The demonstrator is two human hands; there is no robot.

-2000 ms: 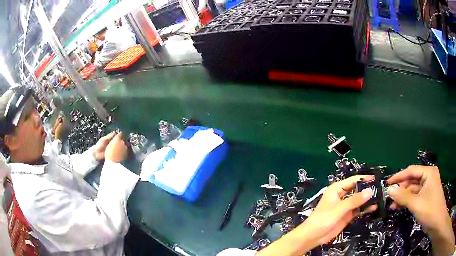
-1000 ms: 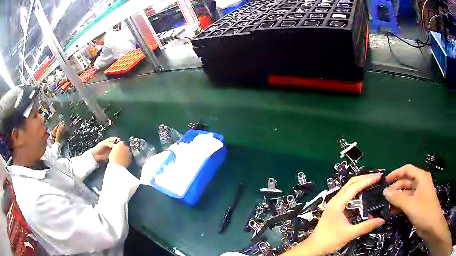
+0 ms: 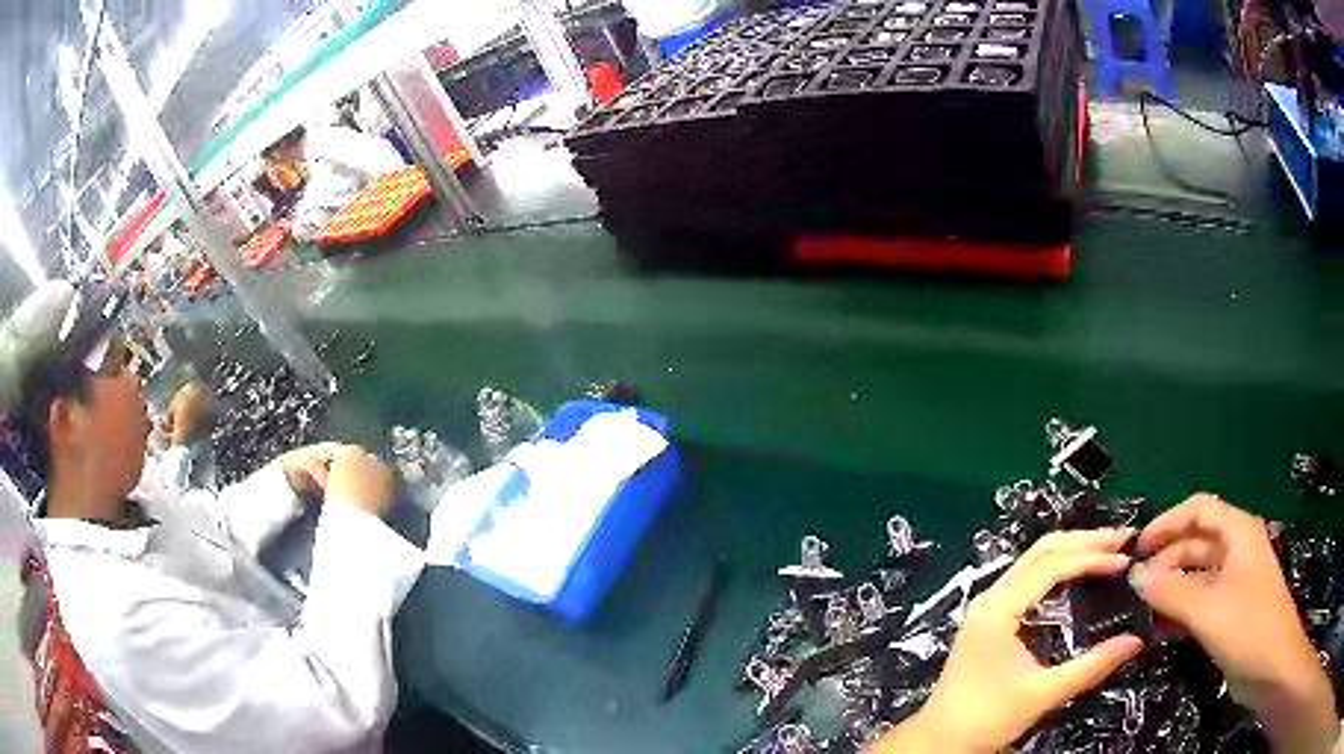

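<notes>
My left hand [image 3: 1039,633] and my right hand [image 3: 1216,589], both bare, meet at the lower right over the pile of silver-looped spring clips [image 3: 826,648]. Between them they hold a squarish black housing [image 3: 1103,607], largely covered by the fingers. The left thumb and fingers span its left side; the right fingertips are at its upper right corner. A clamped unit [image 3: 1086,457], a black block with silver clip loops, lies just beyond the hands on the green mat.
A blue bin [image 3: 590,538] with white cloth and a black stick tool [image 3: 694,626] lie left of the pile. A tall stack of black gridded trays [image 3: 840,170] stands at the back. A white-coated person [image 3: 221,619] works at the left.
Two seconds ago silvery clip parts showed between my fingertips; now mostly the black housing shows. My left hand's thumb has moved down, opening its span. The view has shifted slightly.
</notes>
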